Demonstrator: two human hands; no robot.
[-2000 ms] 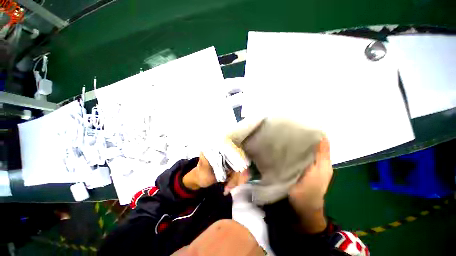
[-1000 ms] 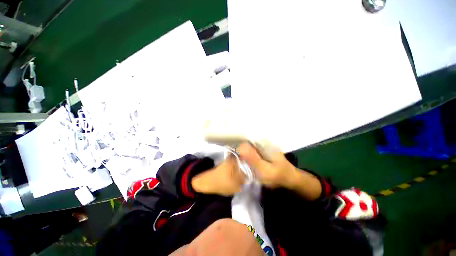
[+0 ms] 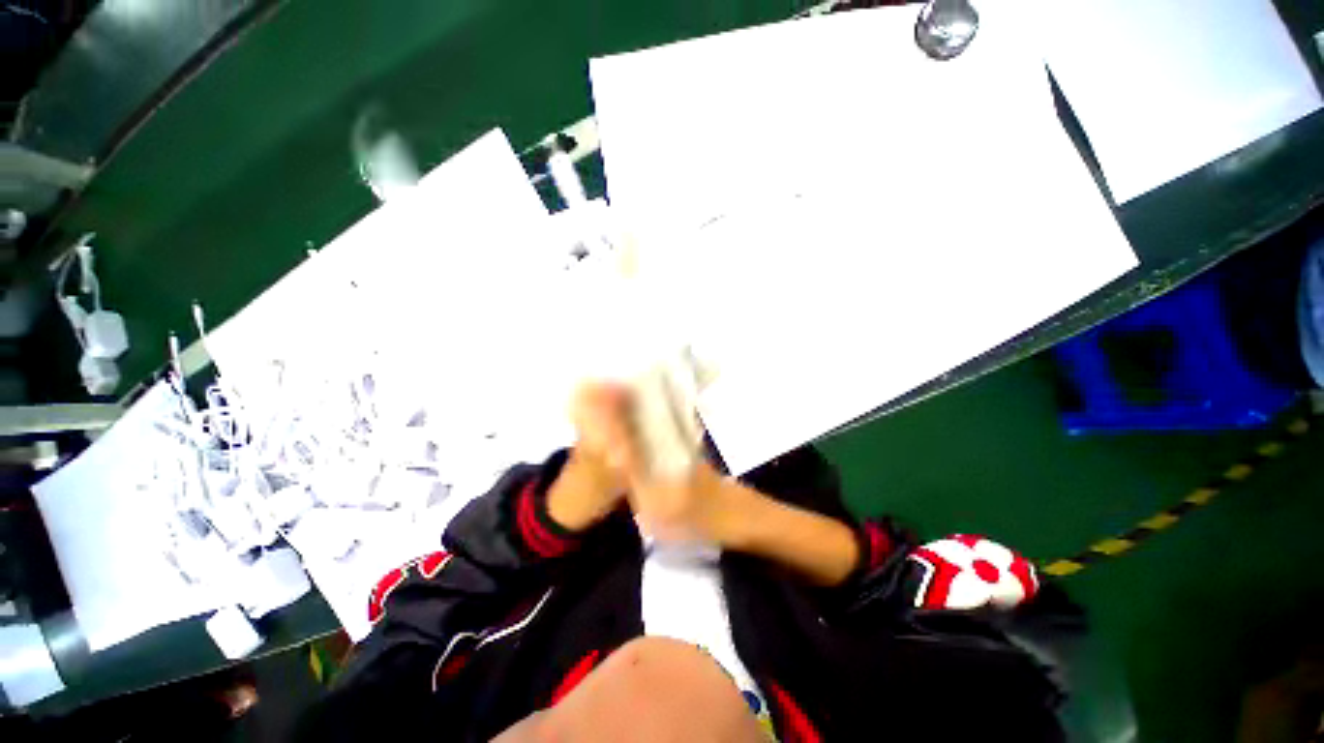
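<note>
My left hand [image 3: 595,450] and my right hand [image 3: 680,505] are close together in front of my body, both blurred. They are closed around a pale cleaning cloth [image 3: 664,414], which sticks up between them. Whether a white unit is inside the cloth is hidden. A tangled pile of white power adapters [image 3: 320,465] with cords lies on the left white work sheet [image 3: 436,247].
A right-hand white sheet [image 3: 857,218] bears a round metal dish [image 3: 945,26] at its far edge. A blurred white object [image 3: 386,160] and an adapter group [image 3: 99,337] are on the green conveyor [image 3: 479,73]. A blue stool [image 3: 1169,363] stands at right.
The cloth, spread wide two seconds ago, is bunched between my hands, which have moved up and forward. A blurred white object shows on the conveyor. The view has shifted.
</note>
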